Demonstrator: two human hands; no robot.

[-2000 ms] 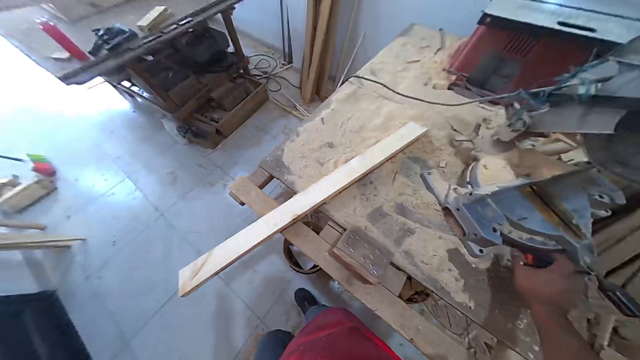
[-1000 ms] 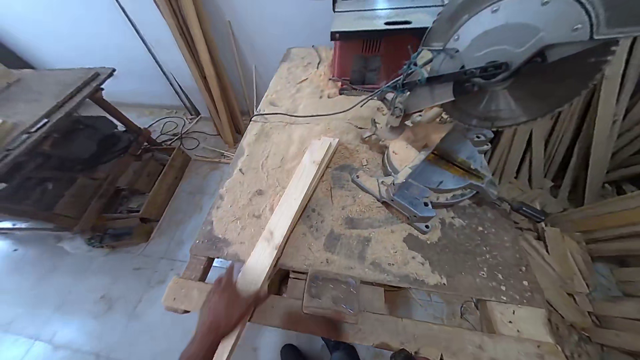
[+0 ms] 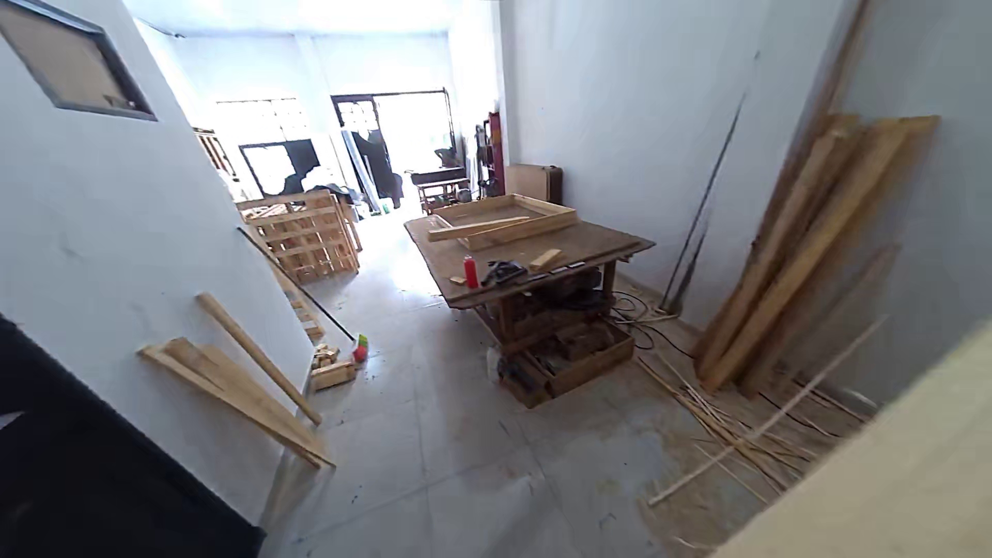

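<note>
Neither my left hand nor my right hand shows in the head view. A pale wooden board (image 3: 891, 473), blurred and very close, slants across the lower right corner; what holds it is hidden. Farther off stands a wooden worktable (image 3: 589, 242) bearing a rectangular wooden frame (image 3: 542, 225), a red bottle (image 3: 470, 273), a dark tool (image 3: 505, 272) and a small wood block (image 3: 546, 259).
Boards (image 3: 821, 248) lean on the right wall, with thin strips (image 3: 721, 434) on the floor beneath. More boards (image 3: 240, 395) lean at left near a broom (image 3: 360, 349). Slatted pallets (image 3: 302, 236) stand farther back. A cable (image 3: 643, 322) lies beside the worktable.
The view has swung from the miter saw bench to the room. The hand that was on the board a second ago is out of view.
</note>
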